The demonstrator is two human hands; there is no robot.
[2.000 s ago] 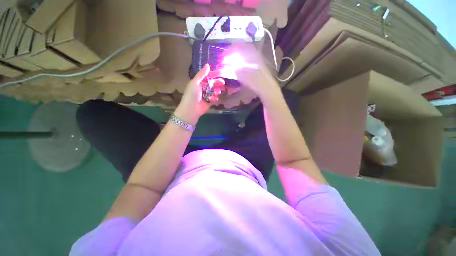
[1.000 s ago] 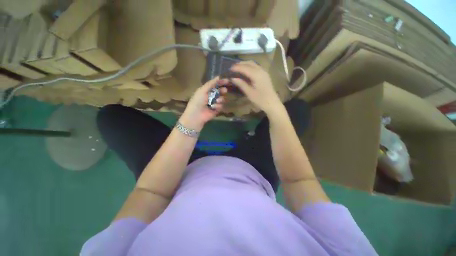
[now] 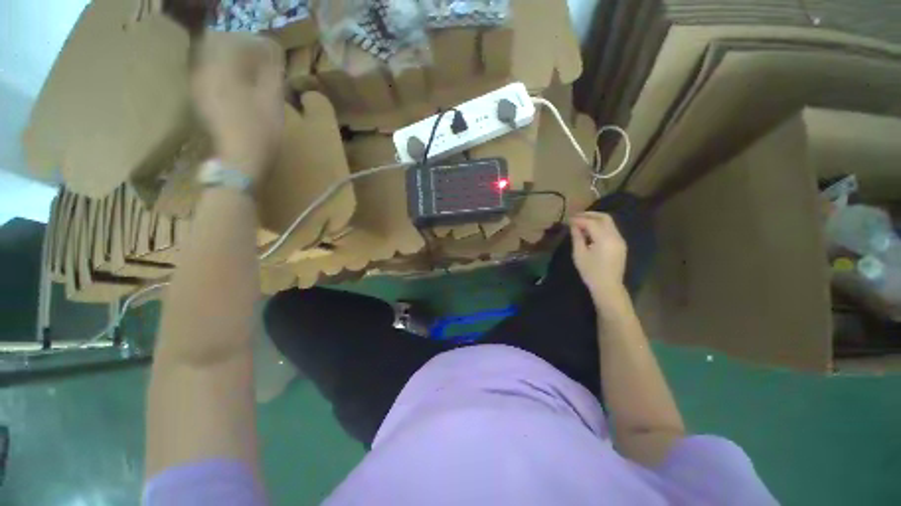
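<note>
The black lamp box [image 3: 457, 190] lies on brown cardboard in front of me, with a small red light at its right end. Its thin black cord shows at its right side. My left hand [image 3: 237, 94] is stretched out to the upper left over the cartons; it is blurred, and its fingers and anything in them cannot be made out. My right hand [image 3: 599, 247] is right of the lamp, above my right thigh, with its fingers curled; whether it holds anything is unclear. Grey-white small parts [image 3: 259, 12] show at the top edge beyond my left hand.
A white power strip [image 3: 464, 123] with plugs is behind the lamp. Bagged parts [image 3: 375, 30] are at the top. Cardboard boxes [image 3: 99, 237] stand at left. A pale cable crosses them. At right are flattened cartons [image 3: 751, 64] and a large open carton [image 3: 711, 237].
Both hands have left the lamp: the left moved to the upper left, the right moved right. The pink glow went out. The view has shifted, showing parts at the top.
</note>
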